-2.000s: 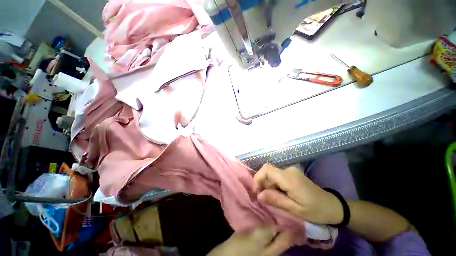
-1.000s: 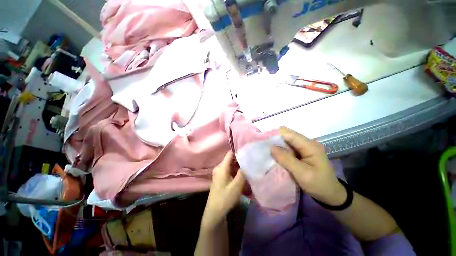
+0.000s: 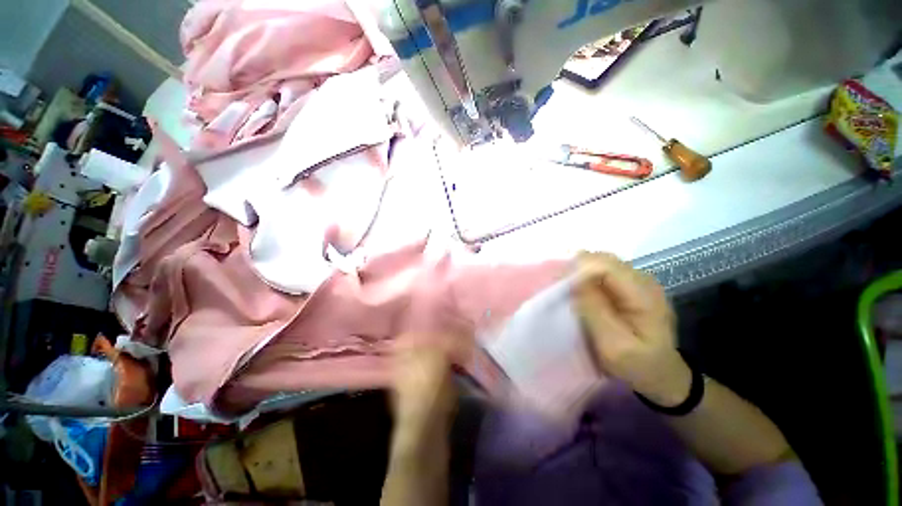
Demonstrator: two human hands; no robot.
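Note:
The dusty pink garment piece (image 3: pixel 326 316) with white lining (image 3: pixel 316 212) lies over the table's left part and front edge. Its small pink end piece with a pale inner side (image 3: pixel 544 341) hangs over my lap, blurred. My right hand (image 3: pixel 628 316), with a black band at the wrist, holds this end piece by its right edge. My left hand (image 3: pixel 427 371) is strongly blurred at the pink fabric; its fingers cannot be made out. The sewing machine's needle area (image 3: pixel 483 126) is lit, behind both hands.
Orange-red snips (image 3: pixel 608 162) and a wooden-handled awl or screwdriver (image 3: pixel 684 158) lie on the white table. A snack packet (image 3: pixel 862 124) is at right. A paler pink garment bundle (image 3: pixel 277 49) is at back left. A green rim (image 3: pixel 870 346) stands at lower right, an orange container (image 3: pixel 129 380) at lower left.
The end piece, bunched at first, was opened out between my hands. It has since swung a little right with my right hand. My left hand has moved slightly up and blurred.

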